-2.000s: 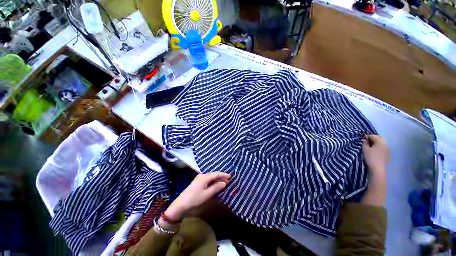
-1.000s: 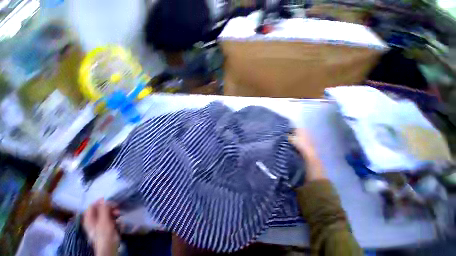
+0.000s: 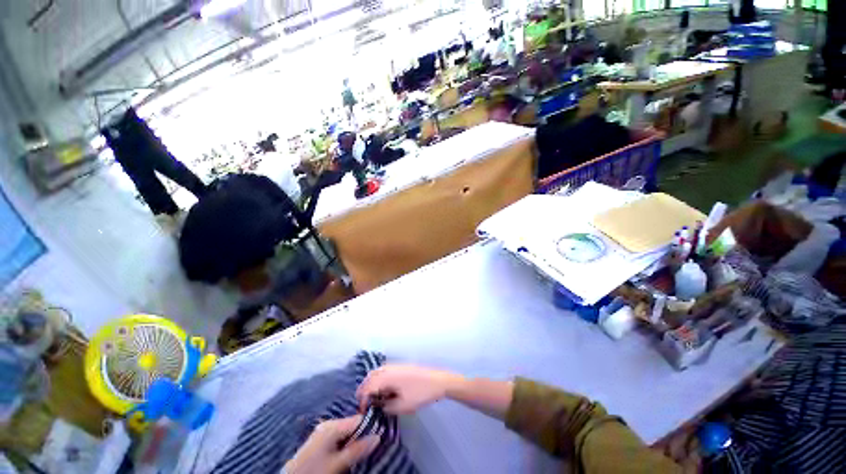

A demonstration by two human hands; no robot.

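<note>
The striped shirt [image 3: 288, 415] lies at the bottom left of the view on the white table, cut off by the lower edge. My left hand [image 3: 334, 449] and my right hand [image 3: 405, 387] are close together at the shirt's right side. Both pinch a narrow striped fold between them, slightly raised. Which part of the shirt it is cannot be told. A small dark shape shows at the right fingers, too unclear to name.
The white table [image 3: 445, 315] bears a yellow-and-blue fan [image 3: 147, 361] at left, papers [image 3: 580, 243] and a box of bottles and small items [image 3: 691, 324] at right. Striped cloth [image 3: 807, 398] lies beyond its right end. A brown-sided table [image 3: 436, 218] stands opposite.
The view has swung up and to the right. My hands were far apart on the spread shirt and have come together on one fold. The shirt now sits lower left in view.
</note>
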